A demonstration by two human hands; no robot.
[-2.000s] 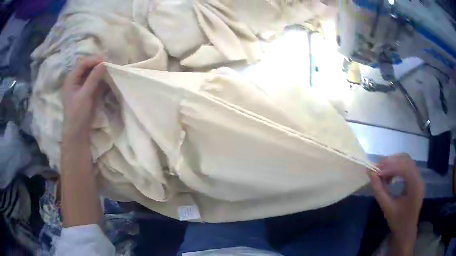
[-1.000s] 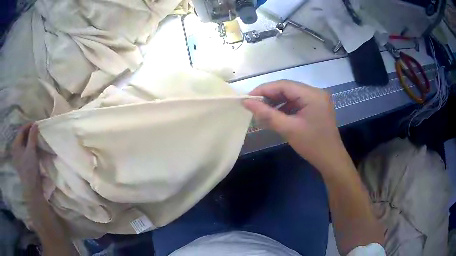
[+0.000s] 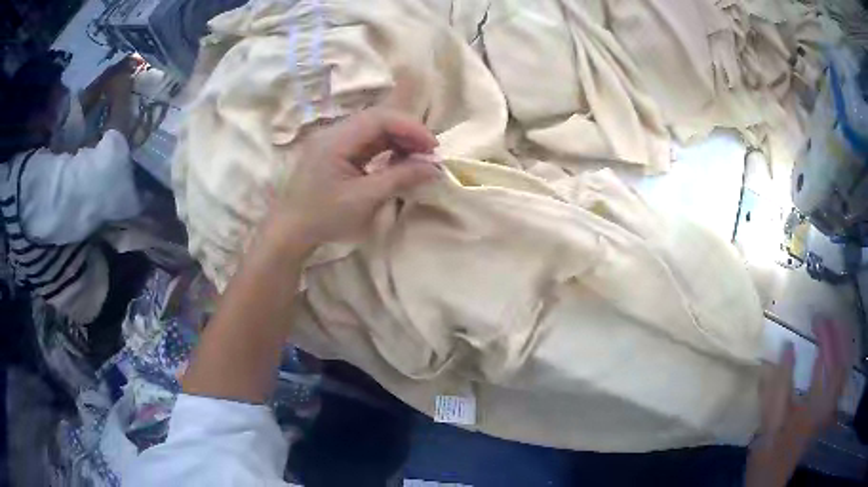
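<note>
A large cream garment piece [image 3: 628,323] lies draped over the table and lap. My left hand [image 3: 352,181] pinches its edge between thumb and fingertips near the middle of the view. My right hand [image 3: 804,399] is blurred at the lower right, fingers apart, beside the right end of the cloth, and holds nothing visible. A small white care label [image 3: 455,409] shows at the lower edge. The upper edge of the piece is slack and curved.
More cream fabric [image 3: 571,76] is heaped behind, with a shirred section [image 3: 309,57] at the upper left. The sewing machine head [image 3: 833,162] is at the right edge, partly cut off. Another person [image 3: 76,190] in a striped top is at the left.
The view has swung left. My left hand now pinches the cloth closer to the middle of the piece. My right hand has let go of the edge and opened; the taut edge has slackened.
</note>
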